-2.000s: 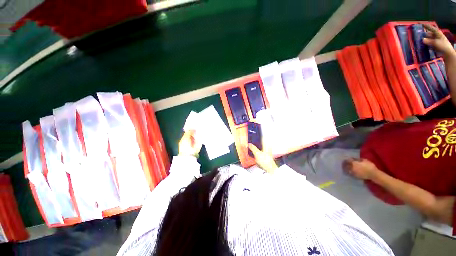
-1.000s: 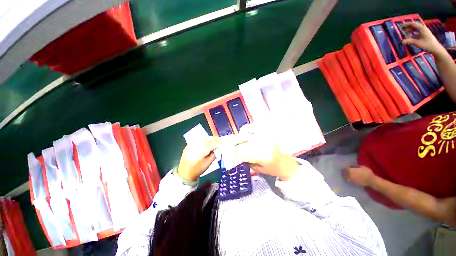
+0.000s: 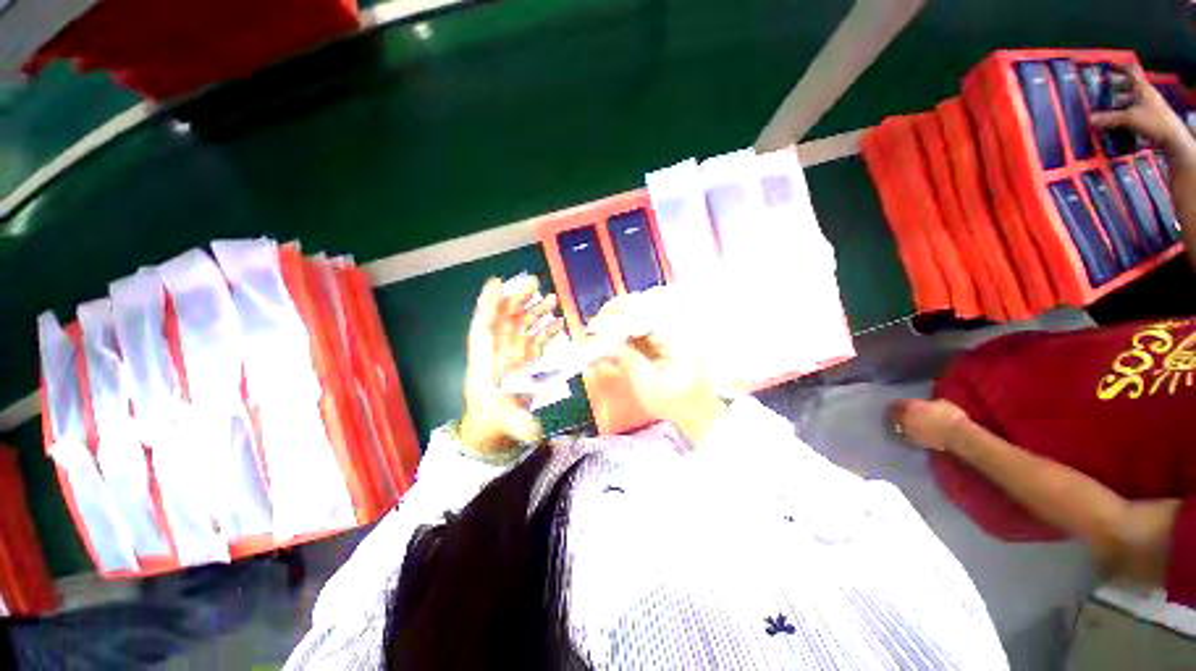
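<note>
My right hand is closed on a white sleeve, held slanting between my hands above the near edge of the middle red tray. No dark phone shows in it; glare hides detail. My left hand is at the sleeve's left end, fingers spread and raised. White pieces show by its fingers and below the palm; whether it grips them is unclear. The middle tray has two dark phones at its upper left and white-sleeved phones on its right.
A tray stack with white-sleeved phones stands at left. Red trays and a stack with bare dark phones stand at right, where a person in a dark red shirt has a hand. More red trays lie at upper left.
The dark keypad phone visible under my hands a second ago no longer shows. My left hand has opened its fingers and moved slightly apart from my right. The view has shifted slightly.
</note>
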